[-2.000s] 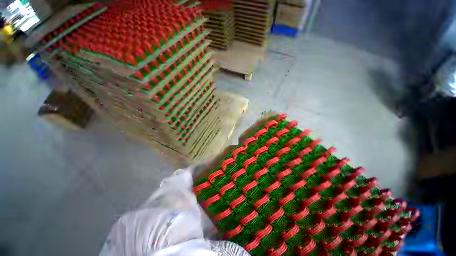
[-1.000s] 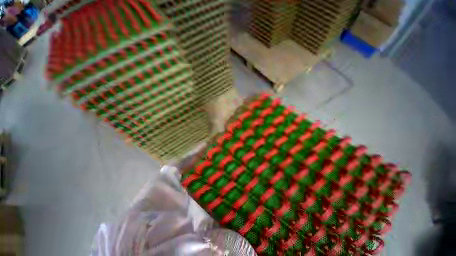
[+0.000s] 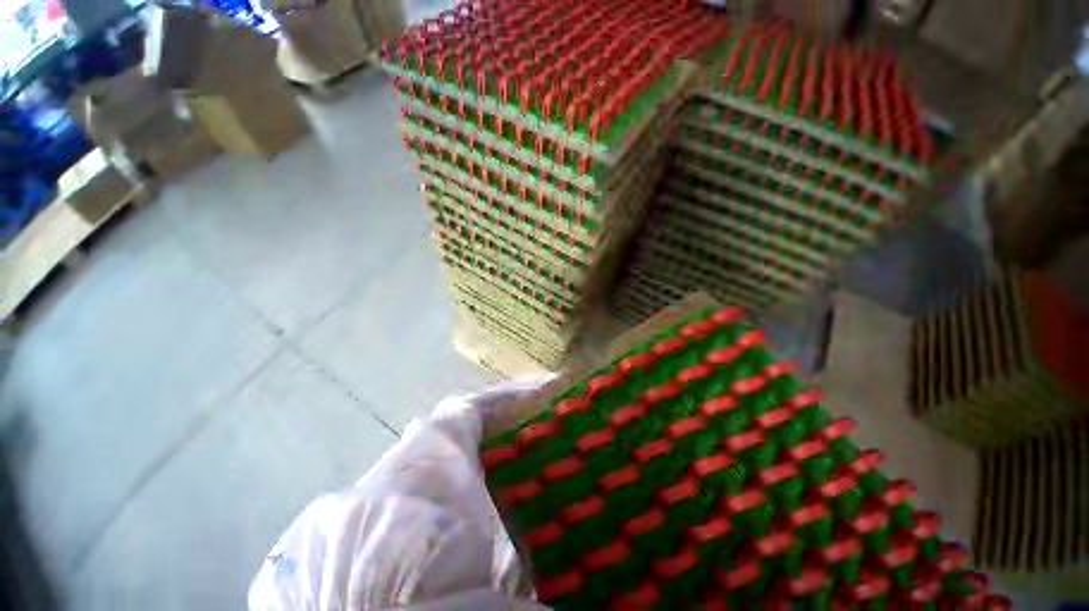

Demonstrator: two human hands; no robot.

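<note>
A loaded board (image 3: 717,477) with rows of green mesh pieces topped by red curved handles fills the lower right, held up in front of me and tilted in view. Its cardboard edge shows at the upper left, and the bottom of the picture cuts it off. My left sleeve (image 3: 394,513), pale and loose, reaches up to the board's left edge. My left hand itself cannot be made out; it is hidden at or under the board. My right hand is not in view.
Two tall stacks of loaded boards, one left (image 3: 508,197) and one right (image 3: 776,197), stand just beyond the board. More layered stacks (image 3: 973,358) are at the right. Cartons (image 3: 245,107) and a pallet (image 3: 42,263) lie upper left on grey floor.
The view has swung left and come closer to the stacks, which now stand more central. Cartons have come into view at upper left. The board and left sleeve stay in front of me.
</note>
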